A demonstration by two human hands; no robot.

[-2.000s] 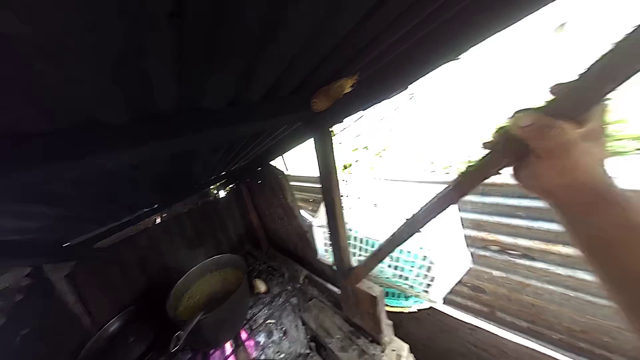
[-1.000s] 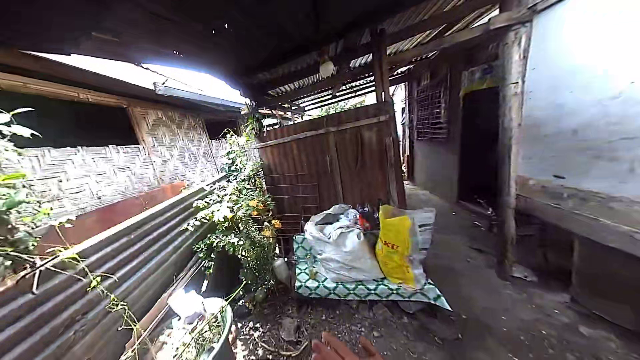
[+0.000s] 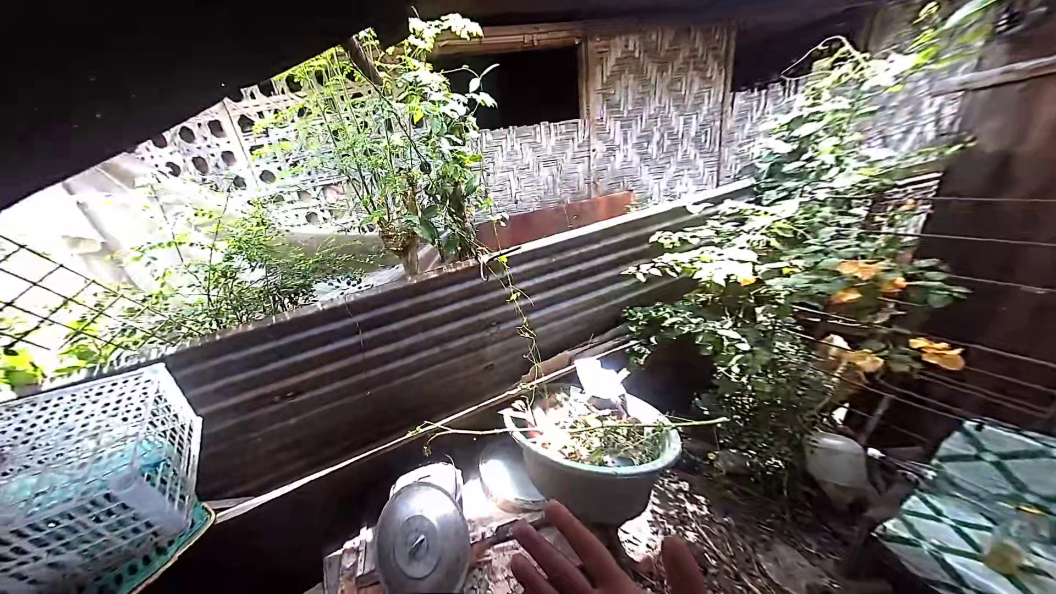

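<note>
What appears to be my right hand (image 3: 590,561) reaches in from the bottom edge, fingers spread and nothing held. Only the fingers and part of the palm show. Just beyond it stands a round plastic basin (image 3: 590,487) filled with leaves and plant scraps, a long green stem lying across its rim. To the hand's left, an aluminium pot lid (image 3: 421,536) with a small handle leans tilted. Another shiny round metal piece (image 3: 510,474) is between the lid and the basin, glaring in the sun. My left hand is out of view.
A white plastic crate (image 3: 99,462) rests at left on a green tray. Corrugated metal sheeting (image 3: 412,338) runs behind. A leafy bush (image 3: 767,289), wires, a pale plastic container (image 3: 837,466) and a green-and-white patterned cloth (image 3: 982,503) are at right. Dark roofing hangs overhead.
Two seconds ago a hand gripped a slanting wooden pole; now the visible hand is open and empty, and more of it shows than one second ago. The view has swung widely.
</note>
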